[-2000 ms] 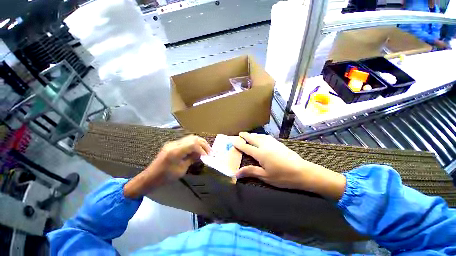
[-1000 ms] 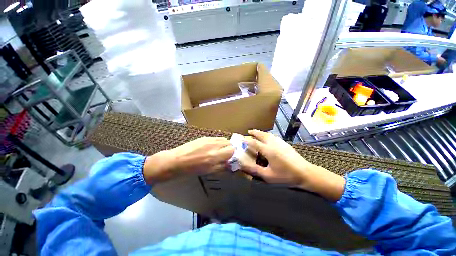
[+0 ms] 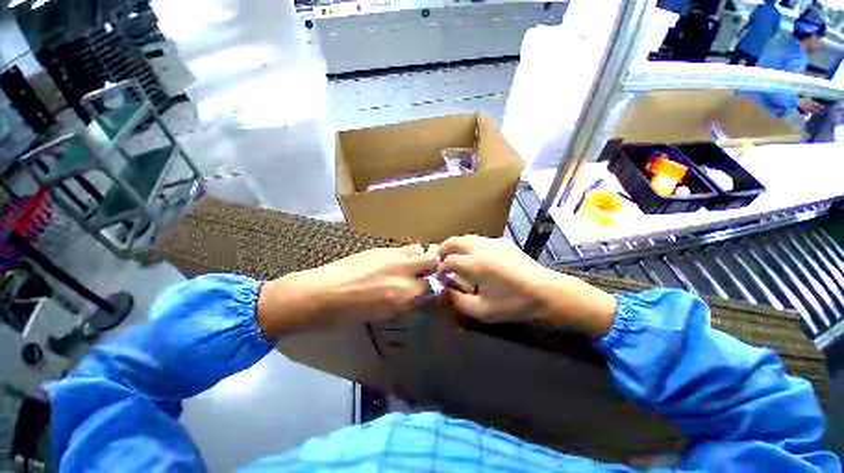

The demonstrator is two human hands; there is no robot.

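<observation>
A thick bundle of flat carton blanks (image 3: 268, 238) lies across in front of me, its wavy edges facing up. My left hand (image 3: 393, 280) and my right hand (image 3: 486, 279) meet over the bundle's middle. Both pinch a small whitish label (image 3: 436, 283) between their fingertips. Most of the label is hidden by the fingers. Whether it is still joined to a strap cannot be told.
Beyond the bundle stands an open carton (image 3: 430, 208) with a bagged item inside. White stacks (image 3: 264, 111) stand behind it. Black parts bins (image 3: 662, 180), a yellow roll (image 3: 601, 208) and a roller conveyor (image 3: 750, 263) are at right. A green-shelved cart (image 3: 125, 175) is at left. People in blue stand at the upper right.
The label was spread out wide between my hands and is now small and crumpled. My left hand has moved right, and my right hand's fingers have closed in beside it.
</observation>
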